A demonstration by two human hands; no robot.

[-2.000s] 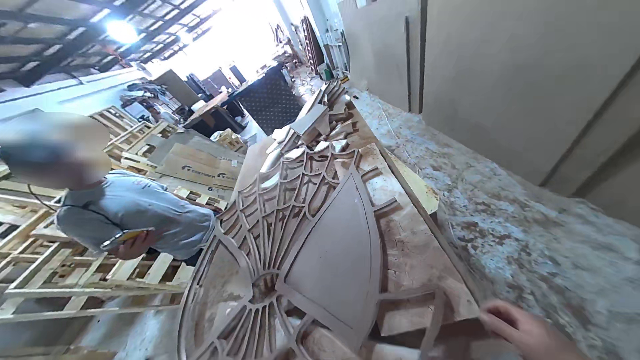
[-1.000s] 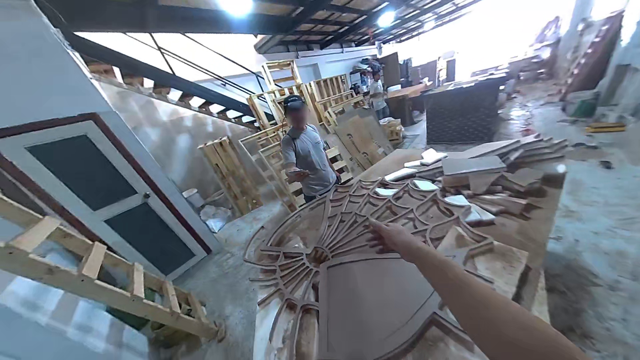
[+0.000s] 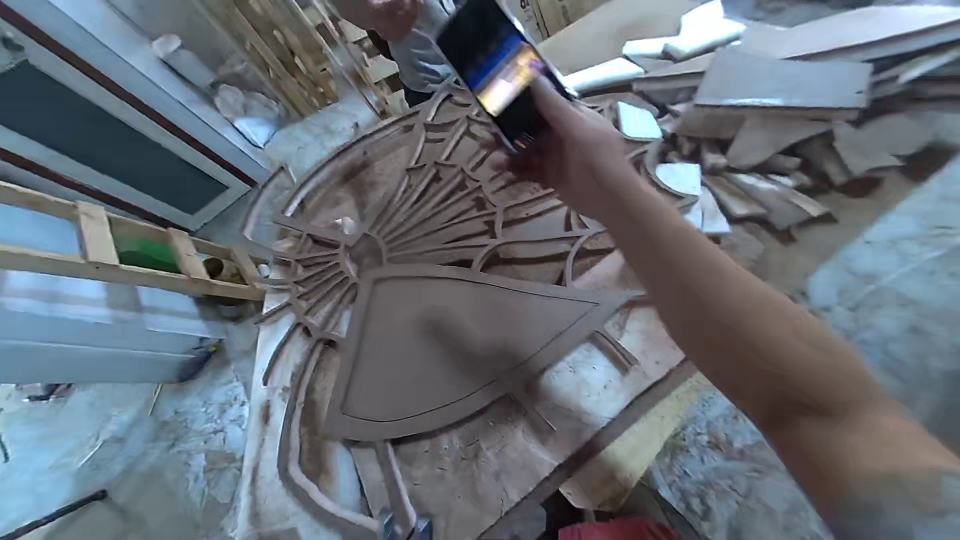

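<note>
My right hand (image 3: 559, 142) grips a smartphone (image 3: 499, 71) with a lit screen, thumb over its face. Below the phone and forearm lies a large openwork panel (image 3: 442, 217) of thin curved brown board strips that fan out like a web. A flat, fan-shaped brown board (image 3: 457, 337) with a line along its border lies on the near part of the panel. Both rest on a worktable covered by a stained board (image 3: 480, 465). My left hand is not in view.
Board offcuts (image 3: 784, 79) are heaped at the table's far right. A co-worker's hand (image 3: 394, 16) and grey shirt show beyond the far edge. A wooden ladder-like frame (image 3: 127, 255) and a door (image 3: 112, 120) stand at left. Clamps (image 3: 405, 525) sit at the near edge.
My right hand, bare over the panel one second ago, now holds a smartphone. The view has moved closer to the panel. Two seconds ago the co-worker held a phone.
</note>
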